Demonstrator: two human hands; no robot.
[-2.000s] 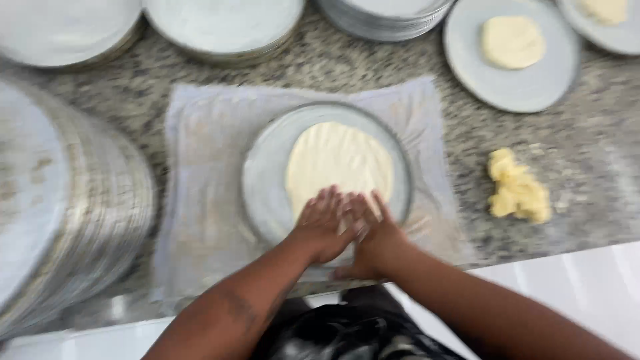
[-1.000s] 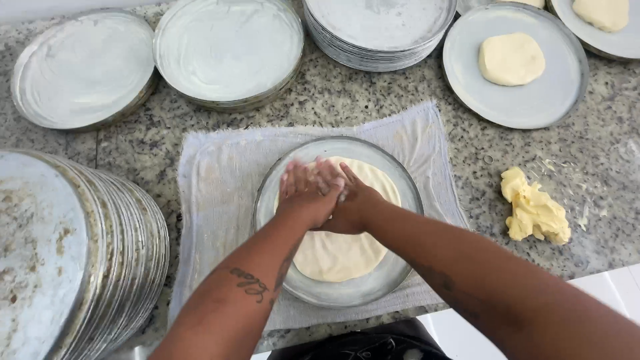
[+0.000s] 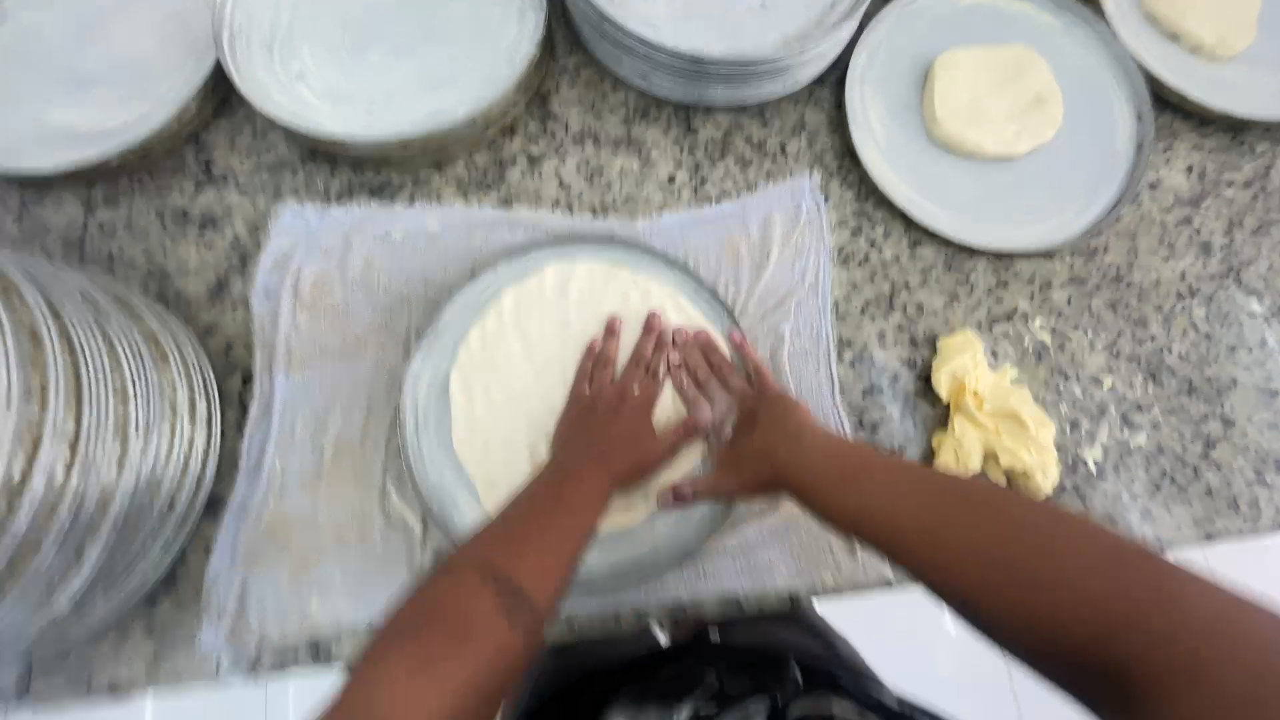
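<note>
A flattened round of pale dough [image 3: 530, 350] covers most of a round metal pan [image 3: 440, 440], which sits on a white cloth [image 3: 320, 400]. My left hand [image 3: 620, 400] lies flat on the dough with its fingers spread slightly, holding nothing. Beside it, my right hand [image 3: 735, 420] rests over the right side of the dough and the pan's rim, fingers apart; the two hands' fingertips come close together. To the right of the cloth, a lump of soft yellow fat [image 3: 990, 420], looking like butter or margarine, lies directly on the stone counter.
A tall stack of round pans [image 3: 110, 450] stands at the left. More pans [image 3: 385, 60] and a stack [image 3: 720, 50] line the back. At the back right, a thick dough disc [image 3: 993, 100] sits on a pan [image 3: 900, 150], with another dough piece [image 3: 1205, 20] beyond. The counter's front edge is near my body.
My hands were together over the dough's upper part one second ago; now they are apart and flat lower on its right side. The view has shifted.
</note>
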